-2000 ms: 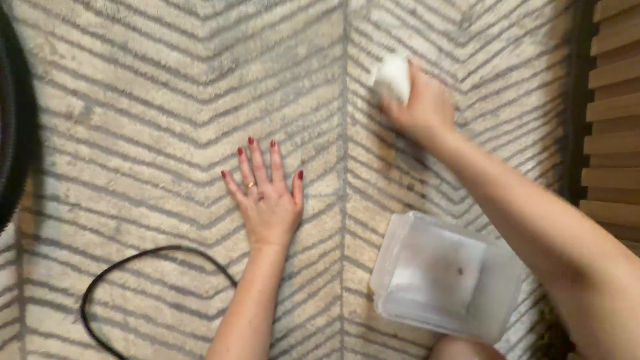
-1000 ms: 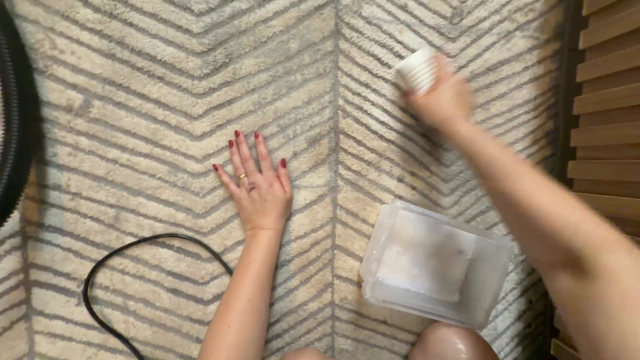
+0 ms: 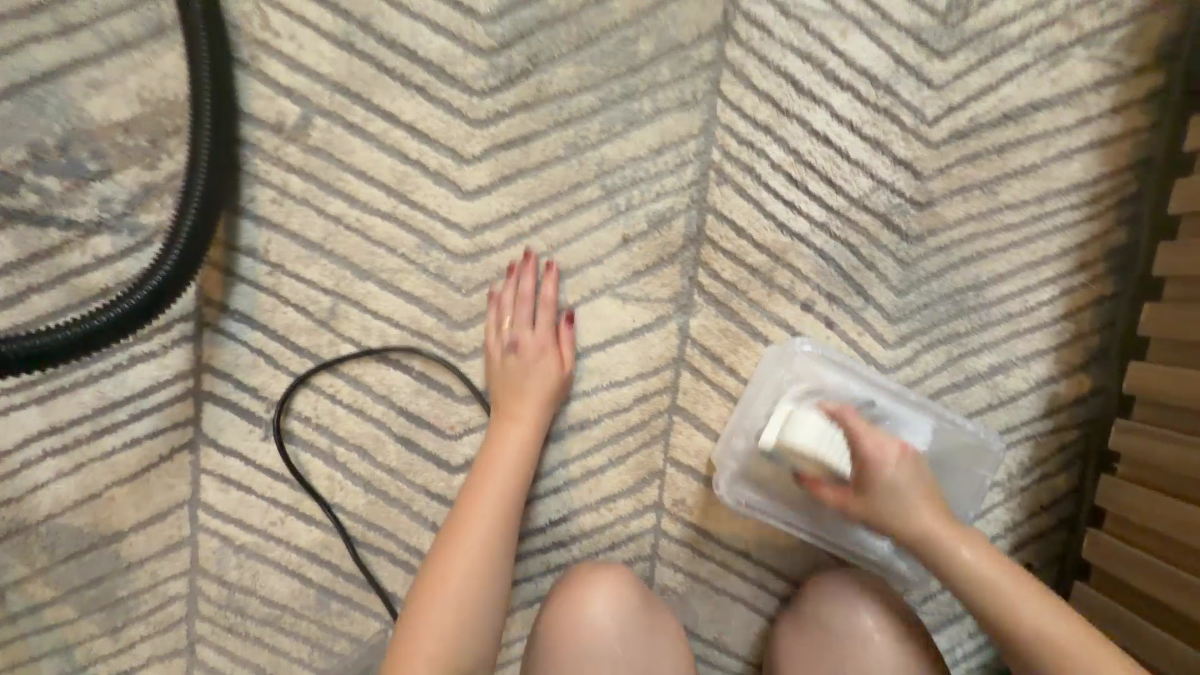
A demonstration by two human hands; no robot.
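My right hand (image 3: 881,469) grips a white brush-like object (image 3: 808,439), blurred by motion, over the inside of a clear plastic tub (image 3: 966,450). The tub stands on the rug at the right, in front of my right knee, and seems to hold some liquid. Whether the object touches the tub's contents I cannot tell. My left hand (image 3: 531,361) lies palm down on the patterned rug (image 3: 600,159), near the middle of the view. It holds nothing, its fingers are slightly apart, and a ring is on one of them.
A black corrugated hose (image 3: 192,206) curves across the rug at the upper left. Beside my left forearm a thin black cable (image 3: 281,412) makes a loop. Wooden slats (image 3: 1162,403) run along the right edge. Both my knees (image 3: 605,619) are at the bottom.
My right hand has brought the white object from the upper part of the rug down over the tub. My left hand stays flat on the rug, its fingers closer together.
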